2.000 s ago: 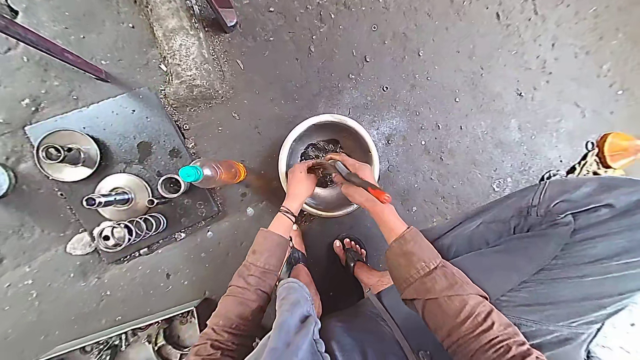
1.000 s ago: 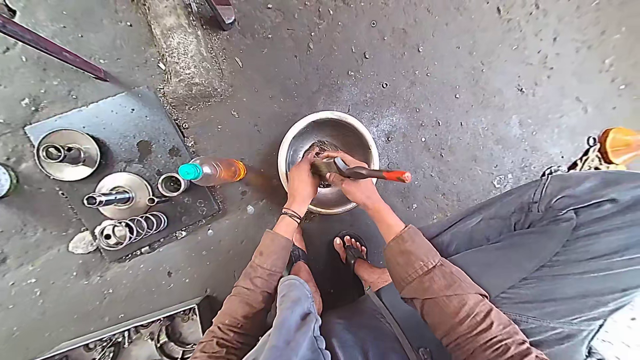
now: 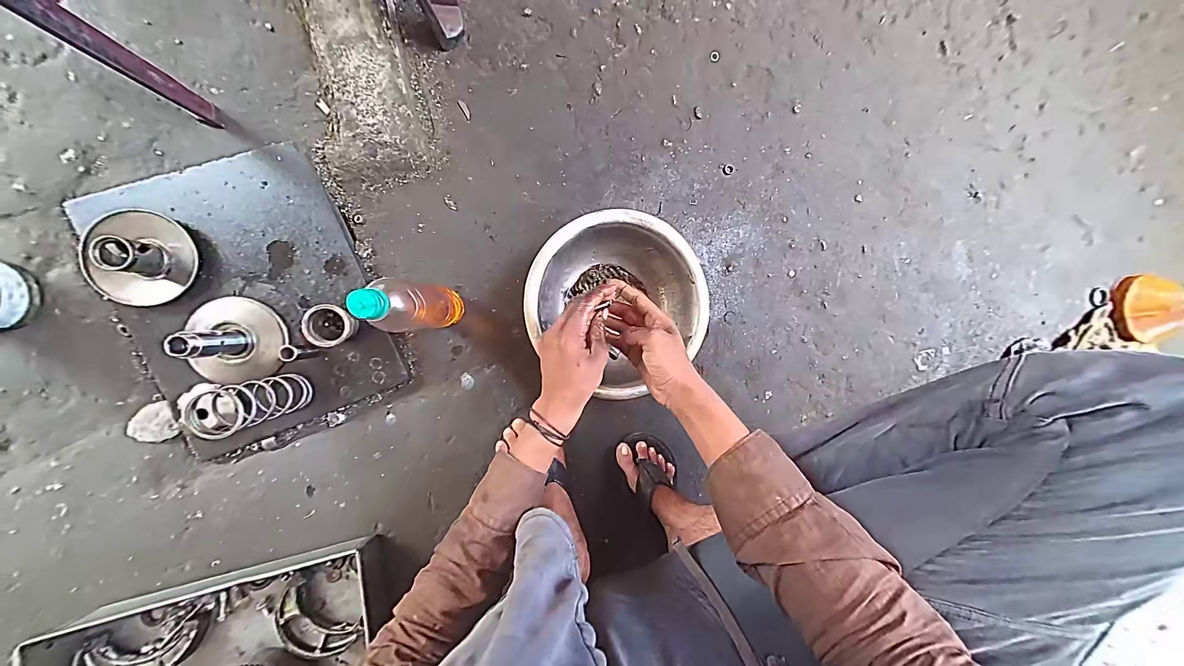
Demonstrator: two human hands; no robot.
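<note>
My left hand (image 3: 575,347) and my right hand (image 3: 649,340) meet over a round metal bowl (image 3: 686,268) on the floor. The fingers of both are closed around a small metallic part (image 3: 603,313), mostly hidden by the fingertips, so its kind cannot be told. Just beyond the fingertips, a dark, rough-textured object (image 3: 603,276) lies in the bowl. The red-handled tool of the earlier frames is not plainly visible; a small dark end shows under the hands.
Left on a dark slab (image 3: 268,185) lie two metal discs with central tubes (image 3: 166,277) (image 3: 264,333), a metal ring (image 3: 328,326) and a coil spring (image 3: 250,405). A teal-capped bottle of orange liquid (image 3: 416,306) lies beside them. A parts tray (image 3: 222,583) is at lower left.
The red-handled tool that stuck out from my right hand no longer shows there. The fingertips of both hands have come together around a small part.
</note>
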